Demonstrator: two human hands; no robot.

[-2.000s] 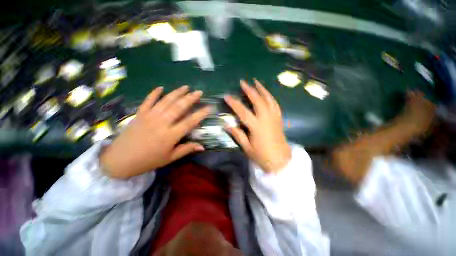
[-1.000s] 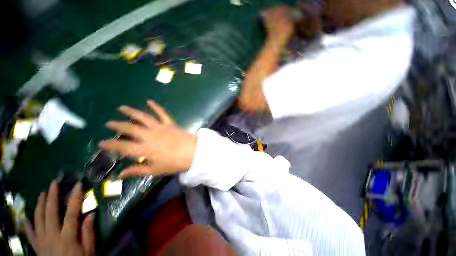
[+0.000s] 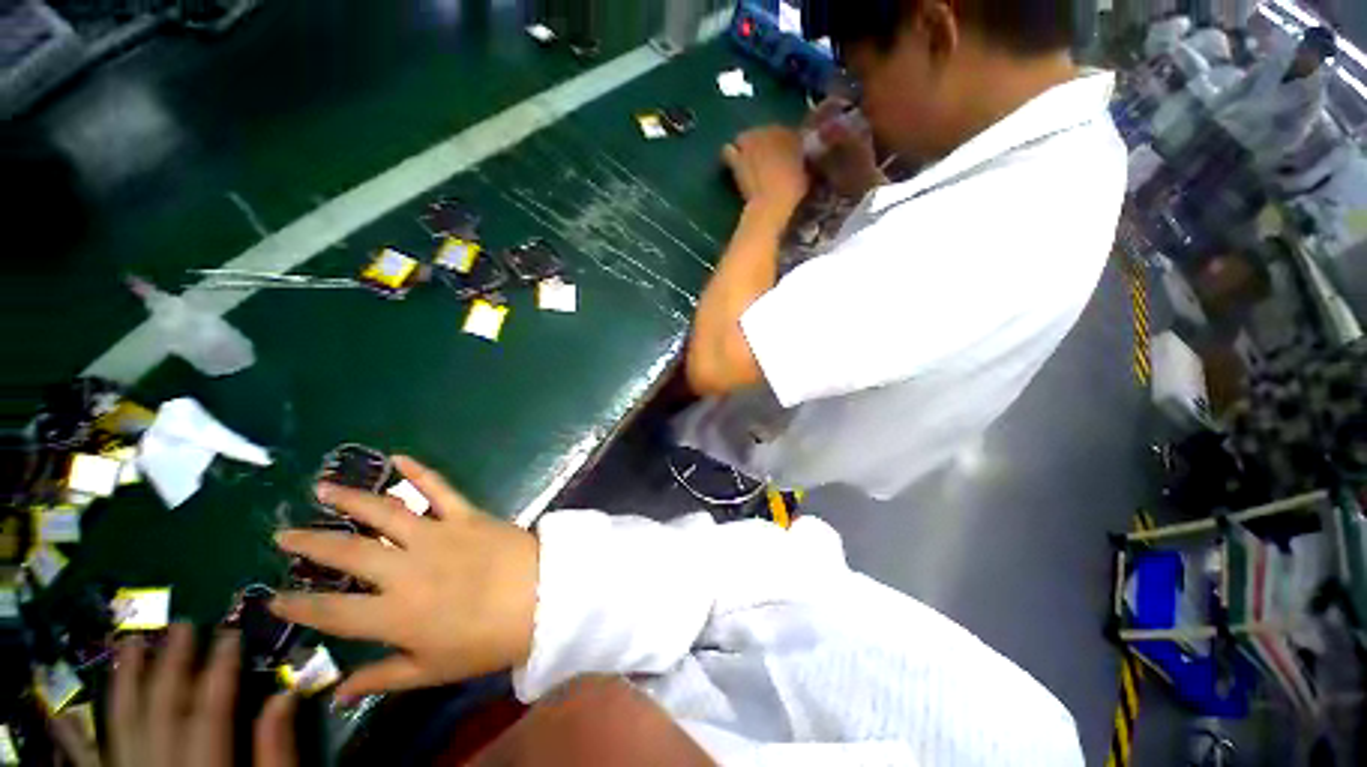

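Note:
My right hand [image 3: 420, 581] is palm down with fingers spread over several black watch housings [image 3: 355, 468] near the bench's front edge. Silver-white pouch batteries with yellow edges are beside them, one [image 3: 311, 670] below my fingers. My left hand [image 3: 177, 712] is blurred and cut off by the bottom edge at the lower left, fingers apart, close to more modules. Neither hand visibly grips anything; what lies under the palms is hidden. A heap of housings and batteries [image 3: 93, 475] lies at the left.
A white scrap [image 3: 186, 450] and a translucent needle-tip bottle [image 3: 203, 333] lie on the green bench [image 3: 390, 352]. Several modules [image 3: 457, 255] and thin tweezers [image 3: 285, 279] lie beyond. A person in a white smock [image 3: 945, 285] sits right, by a blue unit [image 3: 783, 45]. A rack [image 3: 1229, 599] stands lower right.
The view has turned right since the first frame and lifted slightly since the second. My right hand has moved down onto the housings. My left hand is now lower and more cut off.

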